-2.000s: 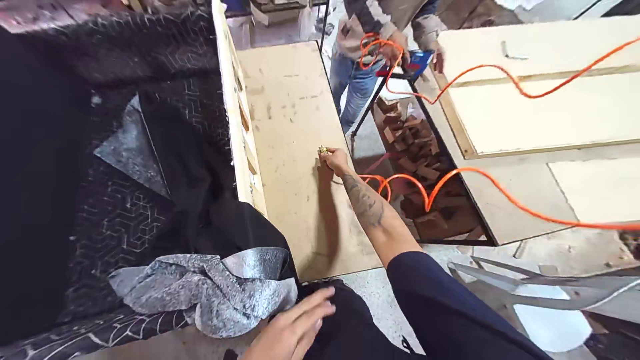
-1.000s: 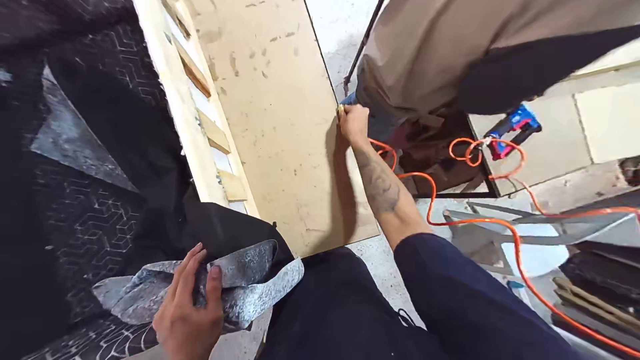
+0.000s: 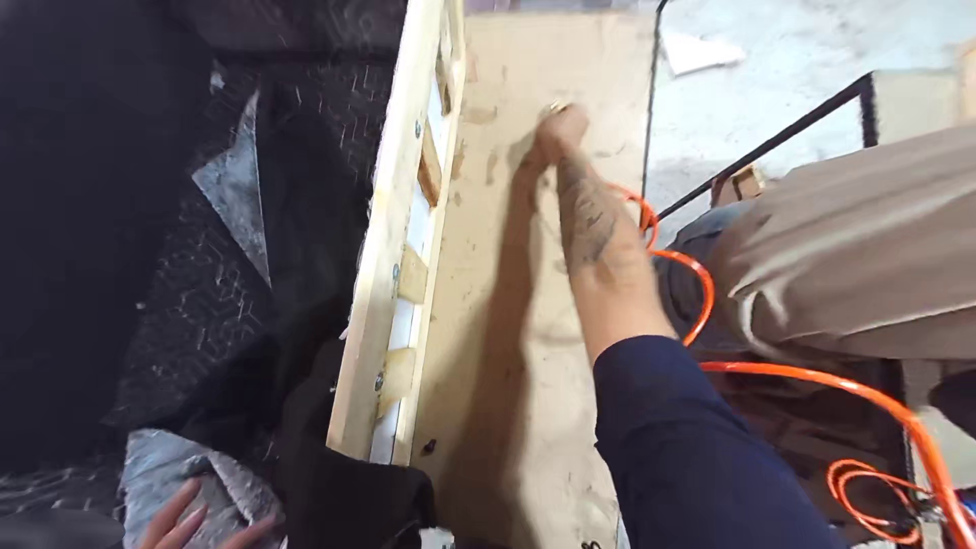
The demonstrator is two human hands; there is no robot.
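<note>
My right hand (image 3: 563, 131) reaches over a wooden board (image 3: 549, 320), its fingers curled around something small and brassy that is too blurred to name. An orange air hose (image 3: 690, 282) runs beside the forearm. At the bottom left, my left hand (image 3: 191, 522) rests with fingers apart on a crumpled piece of grey patterned fabric (image 3: 156, 465); only its fingers show. Between the hands stands a pale wooden frame (image 3: 381, 252) with short slats and bolt heads, along the board's left side. Dark upholstery fabric (image 3: 206, 305) lies left of the frame, with a grey triangular scrap (image 3: 240, 191) on it.
A person in a light brown garment (image 3: 854, 252) stands close at the right, beside a black metal frame edge (image 3: 770, 145). More orange hose (image 3: 869, 473) coils at the lower right. A white scrap (image 3: 698, 53) lies on the floor. A small dark piece (image 3: 429, 447) sits on the board.
My right hand has moved from the board's right edge to farther up over the board. The left hand is lower in view, still at the grey fabric. The view has shifted closer to the board.
</note>
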